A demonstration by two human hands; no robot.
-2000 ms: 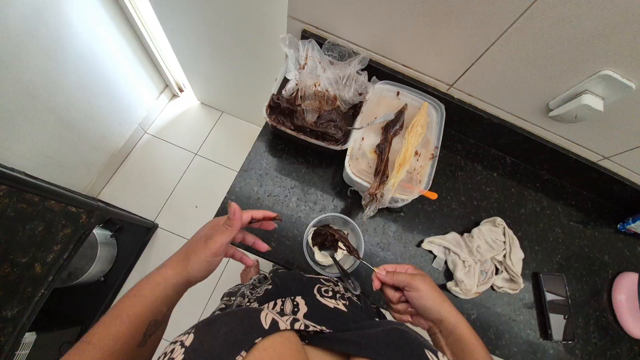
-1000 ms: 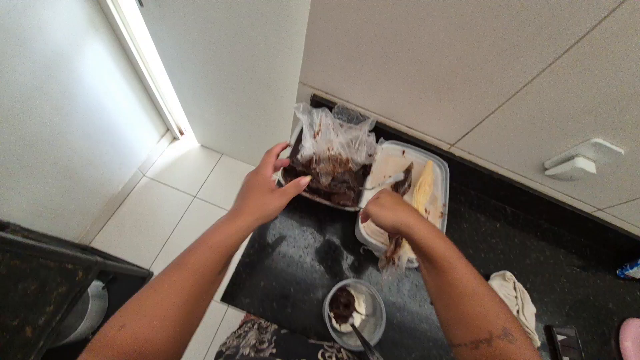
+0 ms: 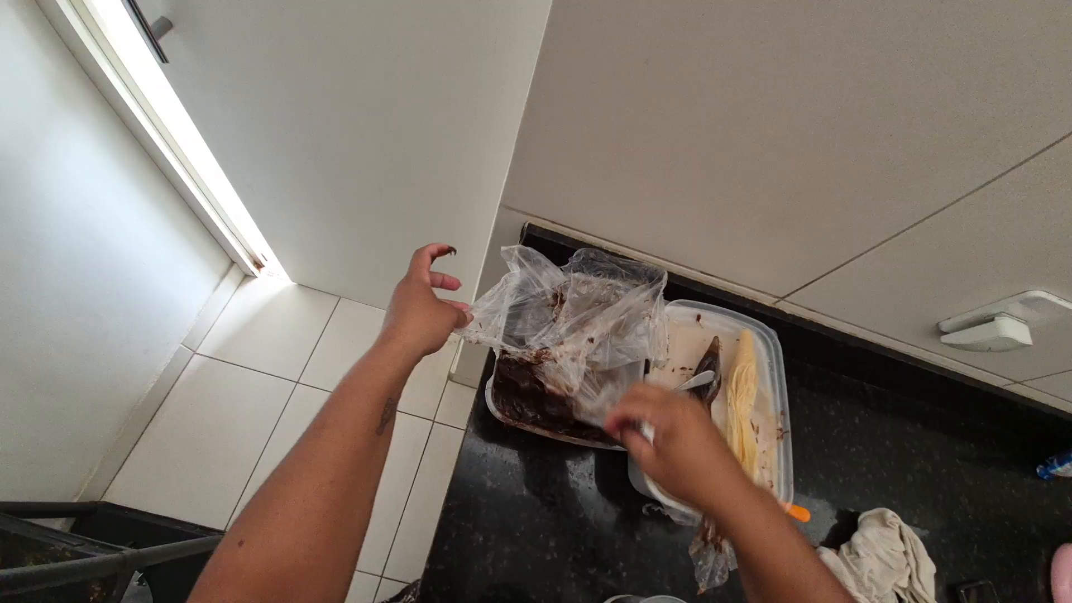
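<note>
My left hand [image 3: 425,303] pinches the left edge of a clear plastic film [image 3: 578,314] smeared with brown. Beneath the film, a tub of dark chocolate-like mixture [image 3: 536,394] is partly uncovered. My right hand [image 3: 670,435], blurred, is at the film's lower right edge; whether it grips the film cannot be told. Beside the tub, a plastic lid or tray [image 3: 783,402] carries a piping bag with yellow filling [image 3: 743,394] and one with dark filling [image 3: 710,368], partly behind my right hand. The handle of a light utensil [image 3: 695,381] shows near them.
A crumpled cloth [image 3: 883,557] lies on the black stone counter [image 3: 536,519] at the lower right. An orange item [image 3: 798,512] sticks out by the tray. A cup's rim [image 3: 645,599] shows at the bottom edge. The tiled wall stands behind, with a black-framed stove [image 3: 109,553] at the lower left.
My hands have moved from the cup to the tub. The film, earlier bunched at the tub's back, is now spread over more of the mixture. The view has shifted, leaving the cup mostly out.
</note>
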